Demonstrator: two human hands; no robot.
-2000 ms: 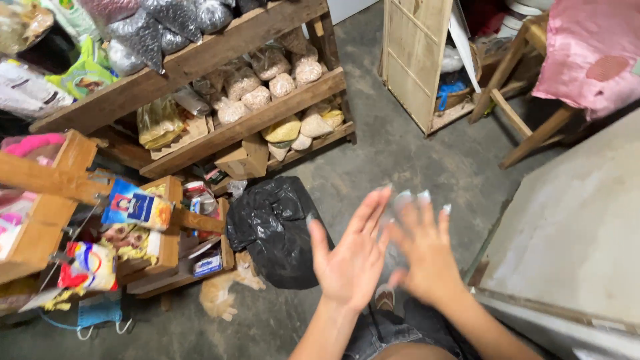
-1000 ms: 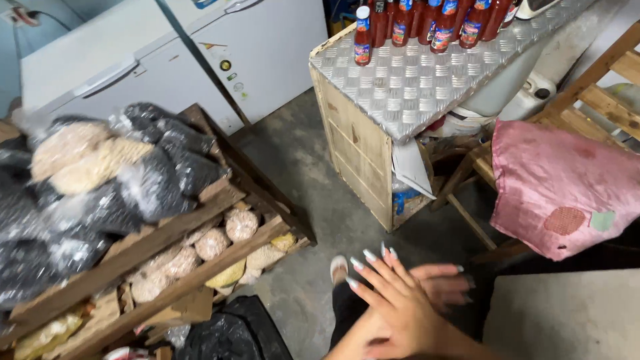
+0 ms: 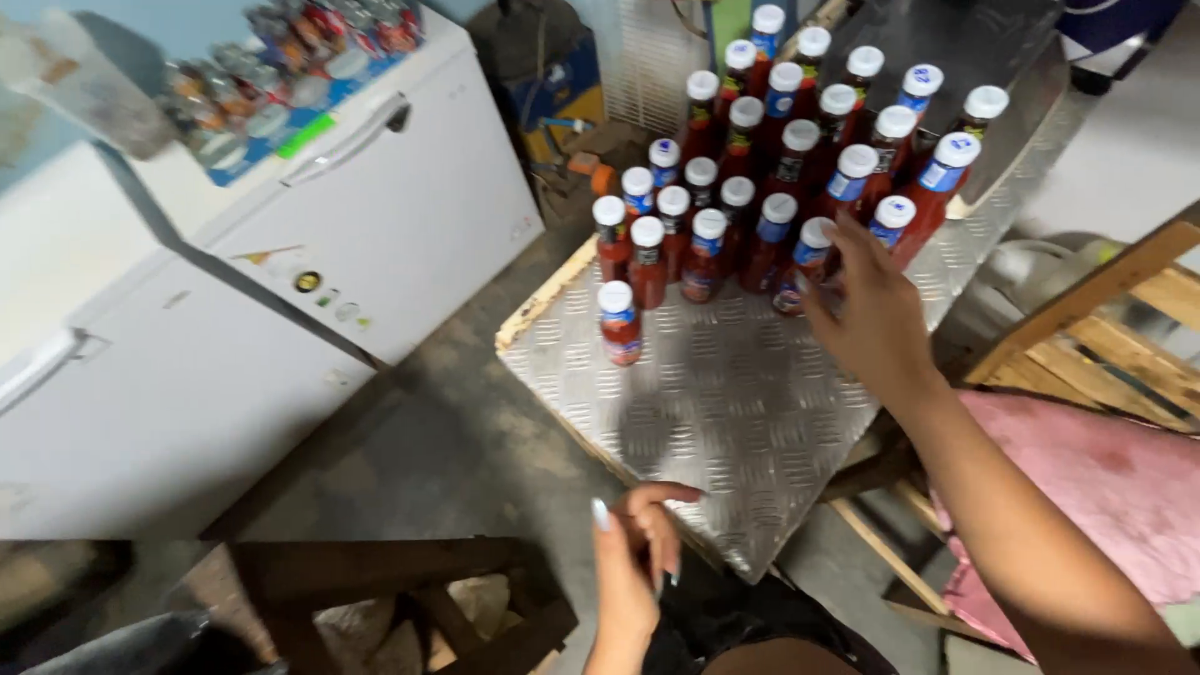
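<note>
My right hand reaches over a metal-topped counter, its fingers bent beside a bottle of red sauce with a white cap; whether they touch it cannot be told. Near the counter's front edge, my left hand is held low with curled, spread fingers and nothing in it. Several capped bottles of red sauce stand upright in a group on the back half of the counter. One small bottle stands at the front left of the group.
White chest freezers stand at the left, one with many small packets on its lid. A wooden chair with a pink cloth is at the right. Wooden shelving lies low at the left. A dark appliance sits behind the bottles.
The view has swung to the counter with the bottles. My hands, close together one second ago, are now apart, the right one out at the bottles.
</note>
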